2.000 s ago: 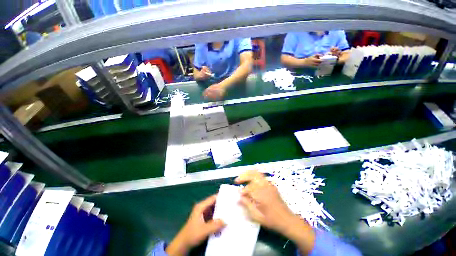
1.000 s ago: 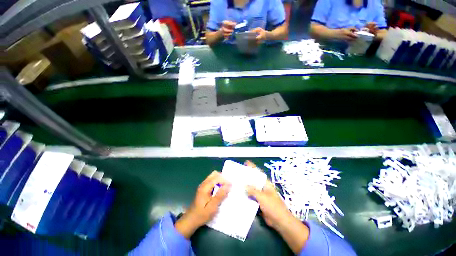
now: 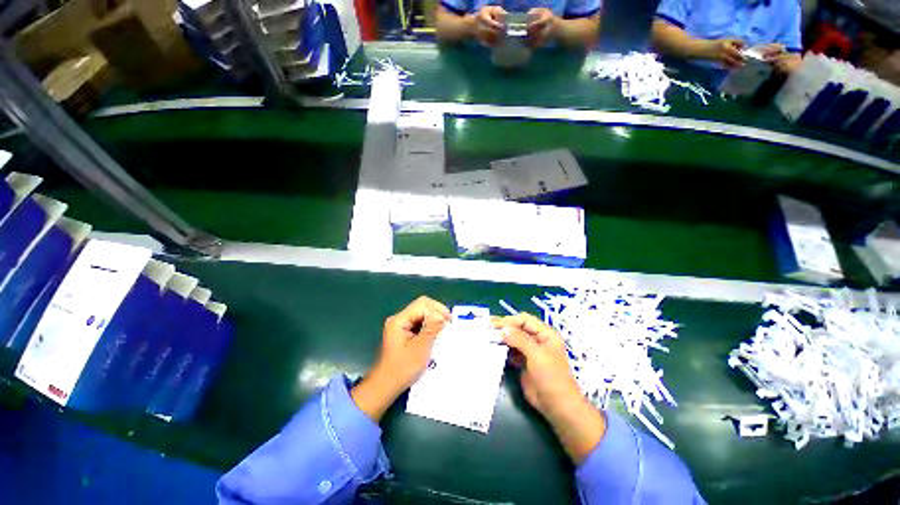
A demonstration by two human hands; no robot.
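Note:
A white retail carton [image 3: 457,380] lies tilted in front of me over the green bench, its narrow end tab with a dark slot at the top. My left hand [image 3: 412,340] holds its upper left corner. My right hand [image 3: 536,355] holds its upper right corner, fingertips at the tab. The near pile of small white pieces [image 3: 614,345] is just right of my right hand. The main pile [image 3: 834,365] lies farther right, with a single piece [image 3: 753,425] at its lower left.
Stacked blue-and-white cartons [image 3: 148,340] lean at the left. A white stop bar [image 3: 378,168] crosses the belt, with cartons [image 3: 533,234] against it. More cartons [image 3: 807,240] lie on the belt at right. A guide rail [image 3: 296,255] edges the bench. Two blue-shirted workers sit opposite.
The view has tilted down. Both hands have moved to the carton's top end, where the slotted tab now shows. Belt cartons have gathered at the bar, and others have come in from the right.

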